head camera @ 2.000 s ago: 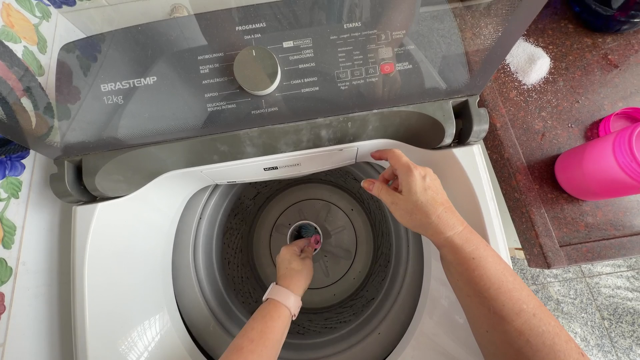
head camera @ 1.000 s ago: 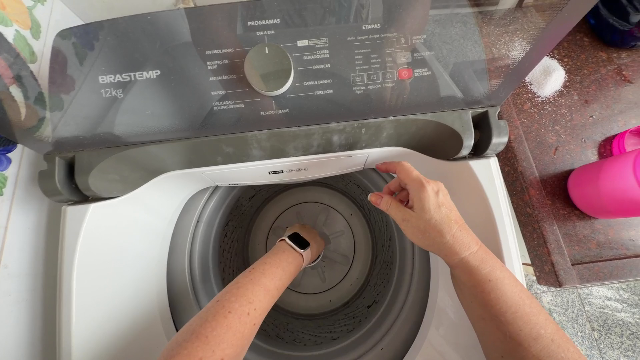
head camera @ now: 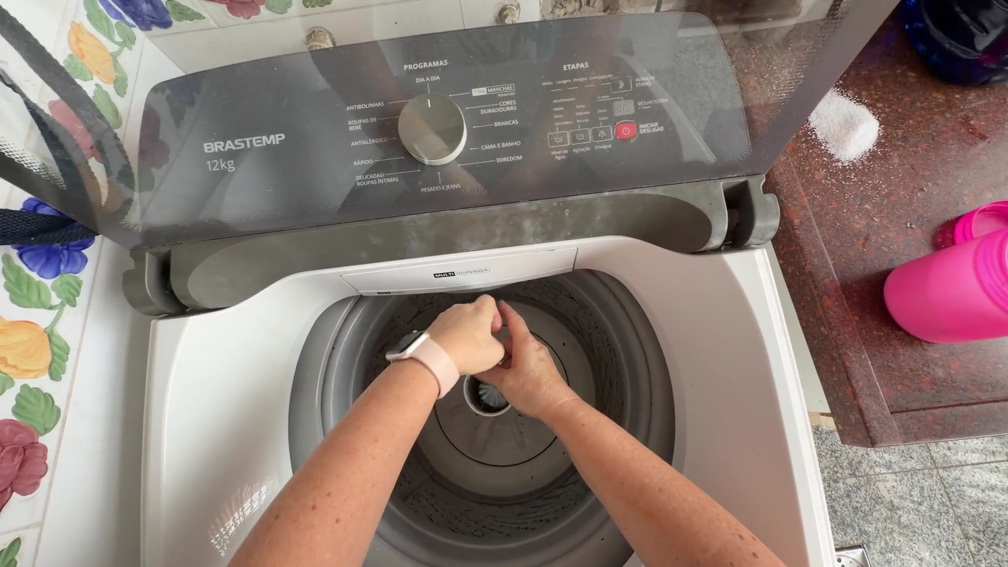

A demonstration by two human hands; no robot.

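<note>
Over the drum opening of a white top-loading Brastemp washing machine [head camera: 728, 378], my left hand [head camera: 466, 335] and my right hand [head camera: 529, 370] meet with their fingertips close together. A pale watch band circles my left wrist. Whether something small is between the fingers cannot be told. Just below them, in the middle of the grey drum [head camera: 496, 496], the round central hole [head camera: 487, 396] shows a ribbed part inside. The multi-dispenser drawer [head camera: 461, 272] sits closed at the back rim, behind my hands.
The raised transparent lid stands before the control panel with its round knob [head camera: 432, 128]. On the reddish stone counter [head camera: 858, 315] at the right are a heap of white powder [head camera: 844, 126], a pink bottle [head camera: 953, 291] and a dark blue container [head camera: 957, 39]. A flowered tile wall [head camera: 35, 339] runs along the left.
My left hand has come up from the centre of the drum. My right hand has left the machine's back rim and moved in beside it.
</note>
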